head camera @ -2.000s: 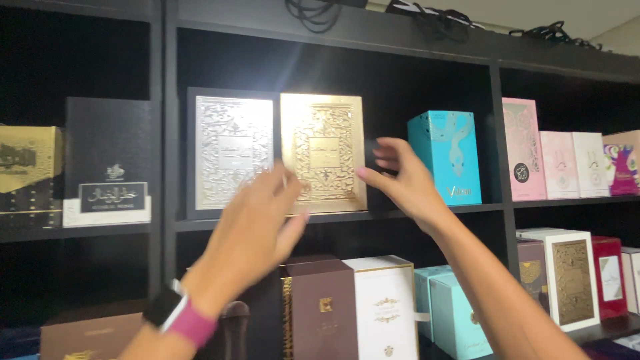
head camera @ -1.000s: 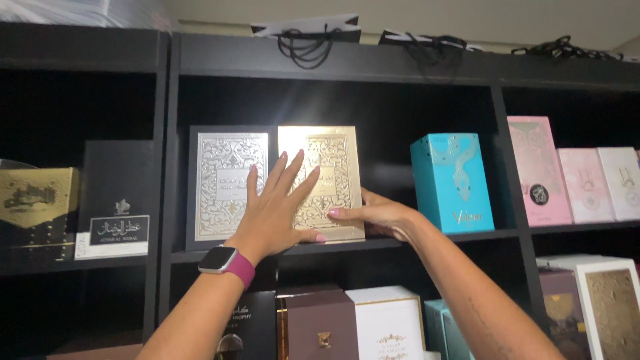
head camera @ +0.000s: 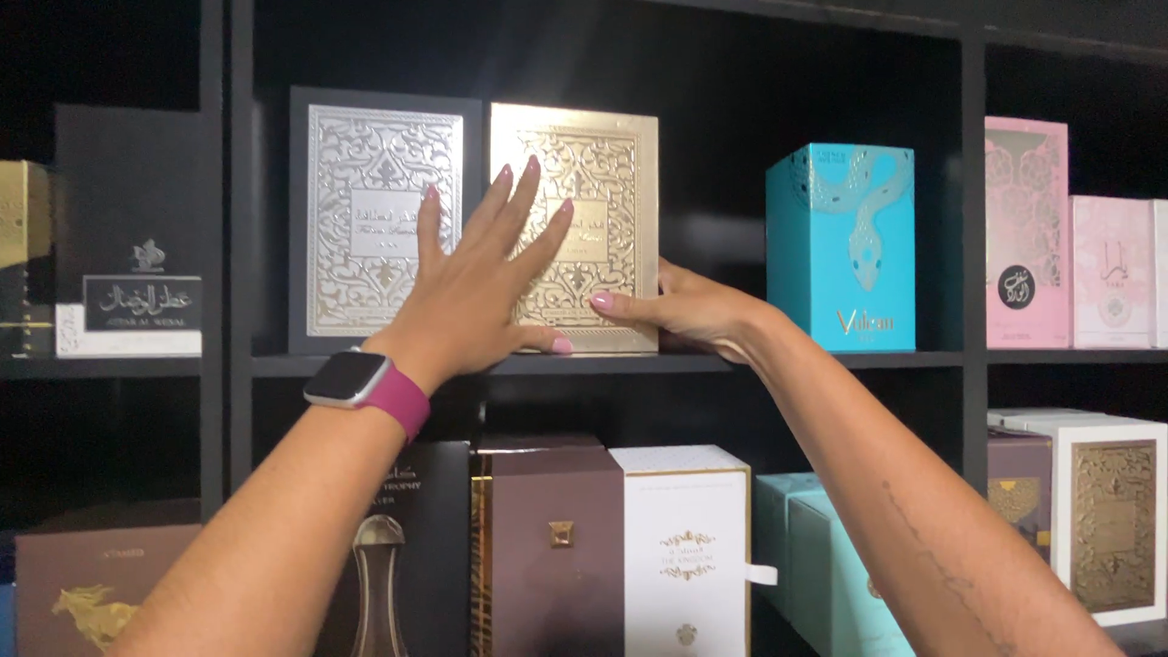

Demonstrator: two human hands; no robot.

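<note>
A gold embossed perfume box (head camera: 616, 155) stands upright on the upper black shelf, beside a silver embossed box with a dark border (head camera: 365, 146). My left hand (head camera: 484, 274) lies with spread fingers across the fronts of both, its thumb low on the gold box. My right hand (head camera: 689, 310) grips the gold box at its lower right side, thumb on the front; the other fingers are mostly hidden behind the edge. A smartwatch with a magenta band (head camera: 351, 376) is on my left wrist.
A turquoise box with a snake design (head camera: 862, 246) stands to the right. Upright dividers (head camera: 974, 228) bound the compartment. Pink boxes (head camera: 1027, 237) are beyond the right one, a black box (head camera: 128, 201) beyond the left. Below stand brown (head camera: 557, 584) and white boxes (head camera: 684, 502).
Two seconds ago my right hand was open just off the gold box's right side; now it grips that box. My left hand has come to rest flat against the box fronts.
</note>
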